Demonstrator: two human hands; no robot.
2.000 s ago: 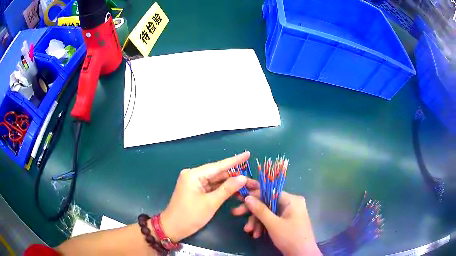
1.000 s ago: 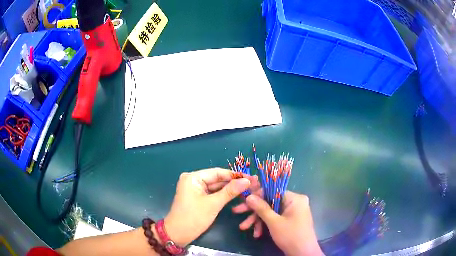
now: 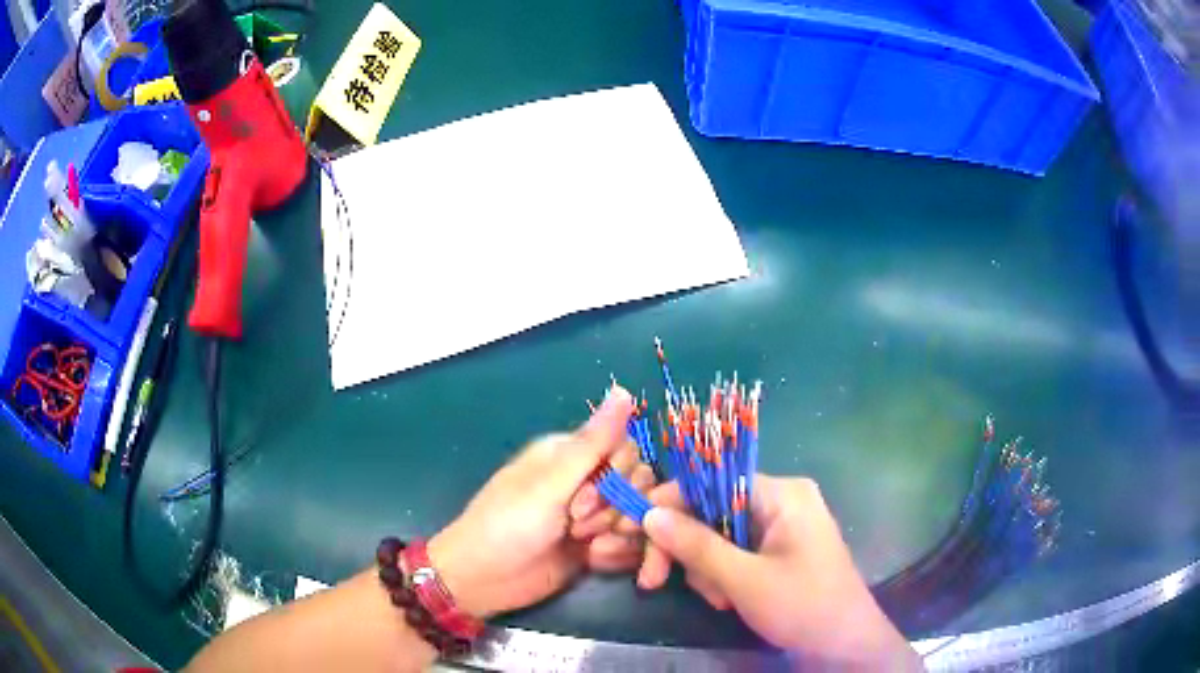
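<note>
A fanned bunch of thin blue wire leads (image 3: 711, 454) stands upright in my right hand (image 3: 770, 559), with orange-red bands and silvery tips pointing up. My left hand (image 3: 540, 513) is close beside it on the left, with thumb and fingers closed on a smaller group of the same leads (image 3: 624, 494). A few tips of that group show above the left fingers. The lower ends of the leads are hidden by my hands.
A white sheet (image 3: 526, 230) lies beyond my hands. A red heat gun (image 3: 244, 184), yellow sign (image 3: 365, 79) and compartment tray (image 3: 129, 296) are at left. A large blue bin (image 3: 882, 99) is at top right. A second wire bundle (image 3: 1000, 526) lies at right, near a steel ruler (image 3: 632, 657).
The view has shifted slightly. My left thumb has moved up and the left fingers have curled in around the smaller group, which now slants between the hands. The right hand still holds the main bunch.
</note>
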